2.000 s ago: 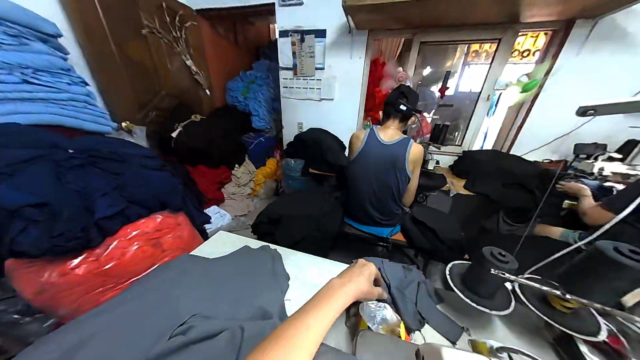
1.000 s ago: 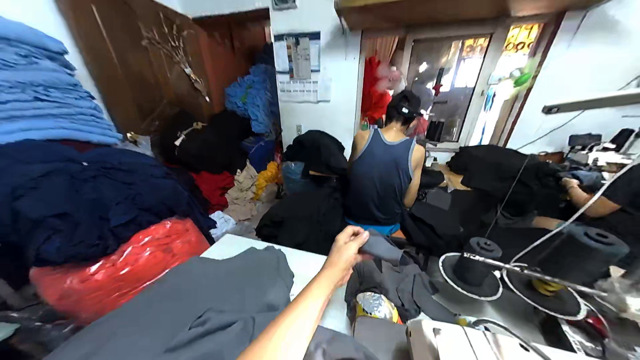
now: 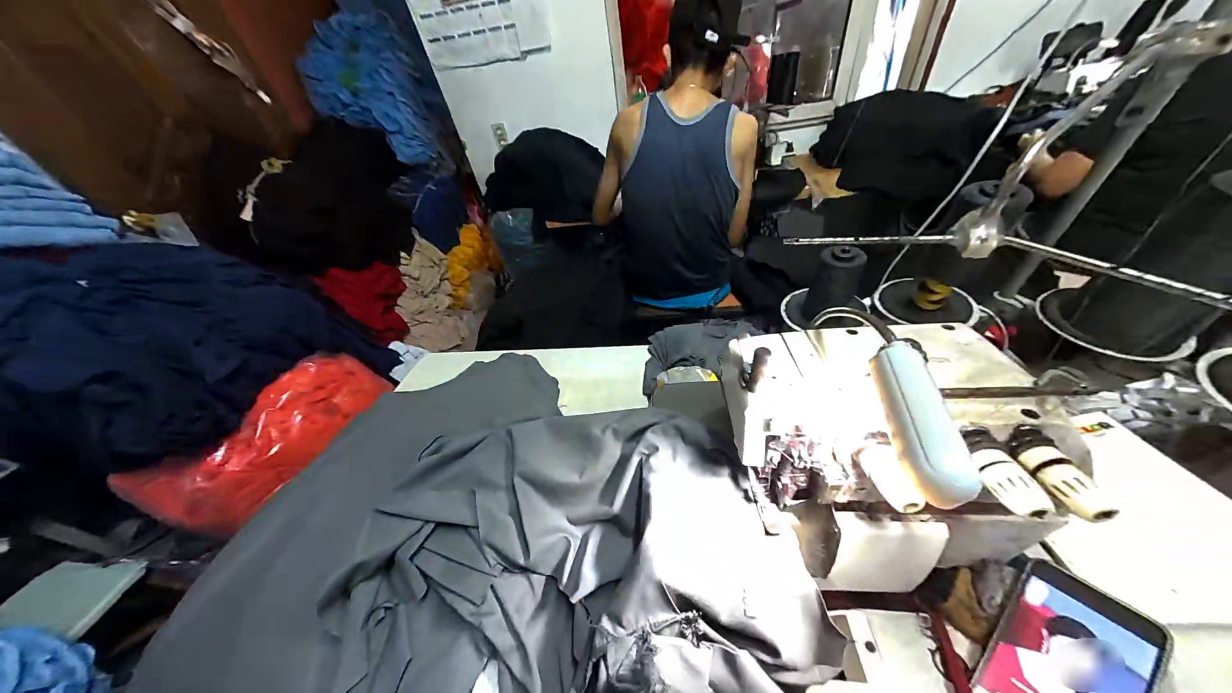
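Neither of my hands shows in the head view. Grey fabric (image 3: 500, 520) lies in folds over the near part of the white worktable (image 3: 602, 380), its right side reaching up to the needle area of a white sewing machine (image 3: 799, 404). A lit lamp with a pale blue housing (image 3: 924, 423) sits over the machine and brightens the cloth. Behind the fabric, a small heap of dark grey cloth (image 3: 698, 346) rests at the table's far edge. A phone with a lit screen (image 3: 1068, 635) lies at the lower right.
Ahead, a person in a tank top (image 3: 683, 192) sits facing away. Another person's arm (image 3: 1059, 173) shows at the right. Black thread cones (image 3: 837, 279) and a metal thread stand (image 3: 885, 240) are beyond the machine. A red plastic bag (image 3: 279, 433) and navy fabric (image 3: 173, 337) lie left.
A hand that held a grey piece over the small heap has gone out of view. The view has tilted down and turned, bringing in the machine and phone.
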